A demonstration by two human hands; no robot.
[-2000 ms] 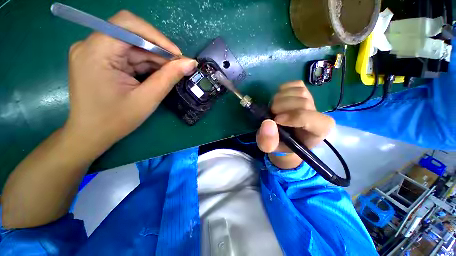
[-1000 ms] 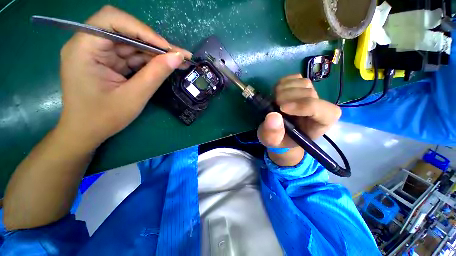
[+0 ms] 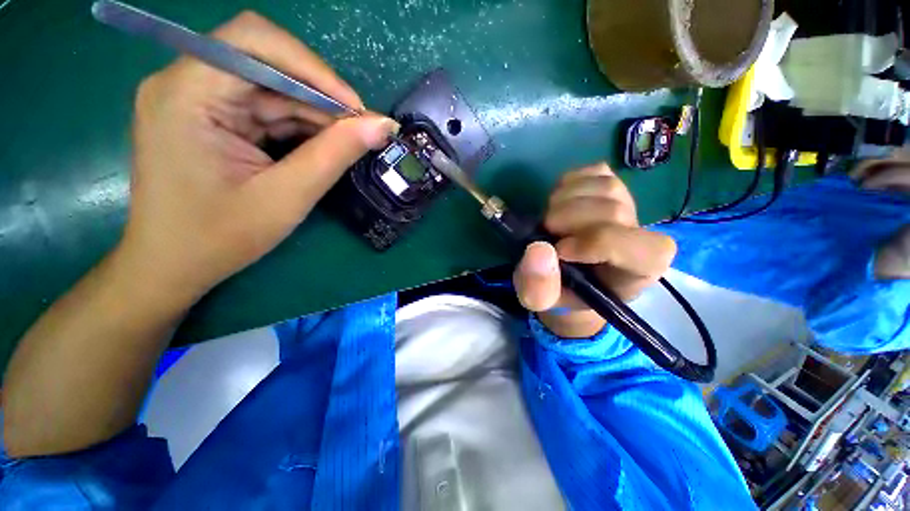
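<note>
A dark rounded-square housing (image 3: 407,172) with a circuit board inside lies on a black fixture (image 3: 461,125) that has a hole in its plate. My left hand (image 3: 234,160) holds silver tweezers (image 3: 225,55) between thumb and fingers; their tip is at the housing's upper left edge, partly hidden by my fingertips. My right hand (image 3: 599,240) holds a black soldering iron (image 3: 624,317) with a brass-coloured collar. Its metal tip reaches the right side of the board; whether it touches cannot be told.
A brown round pot (image 3: 639,45) stands at the top right. A second small housing (image 3: 649,142) lies below it on the green mat (image 3: 80,200). A yellow tray (image 3: 739,130) with taped black items and cables is at right. Another person's blue sleeve (image 3: 798,261) is beyond.
The iron's tip has moved from above the housing's edge in over the board. The tweezers have tilted and shifted slightly right. Another person's hands have come into view at the right edge.
</note>
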